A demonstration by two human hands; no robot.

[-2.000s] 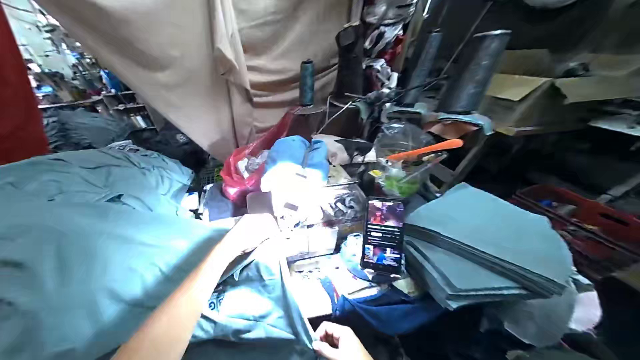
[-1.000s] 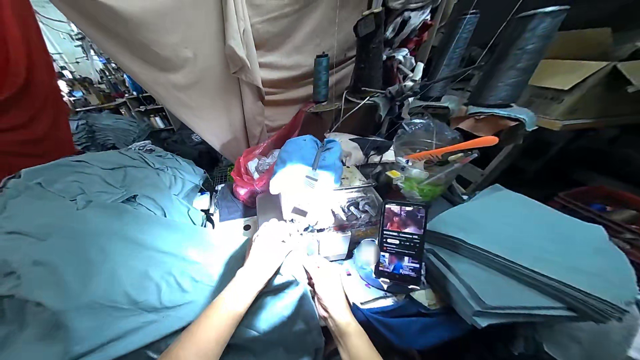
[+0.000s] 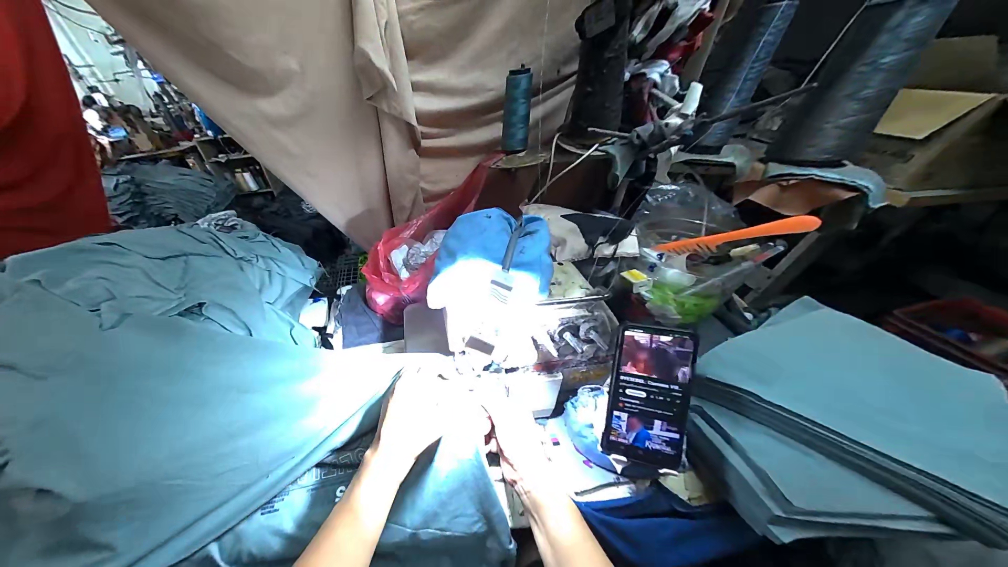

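Both hands are at the needle area of a sewing machine [image 3: 512, 331] whose head is partly covered with blue cloth [image 3: 492, 244] and washed out by its bright lamp. My left hand [image 3: 421, 405] lies on grey-green fabric [image 3: 449, 496], close to the needle area; glare hides its fingertips. My right hand [image 3: 516, 437] is just to the right, at the edge of the same fabric, its fingers partly lost in the glare. The fabric hangs down between and below my hands and bears printed lettering.
Grey-green fabric [image 3: 157, 378] is heaped at the left. A smartphone [image 3: 650, 394] stands upright right of my hands, beside stacked cut panels [image 3: 850, 402]. Behind are a red plastic bag [image 3: 394, 276], a thread cone [image 3: 516, 110], an orange-handled brush [image 3: 740, 235] and a clear container [image 3: 685, 276].
My right hand has moved from the lower fabric edge up beside my left hand at the machine, between two seconds and one second ago. Both have stayed close together there since.
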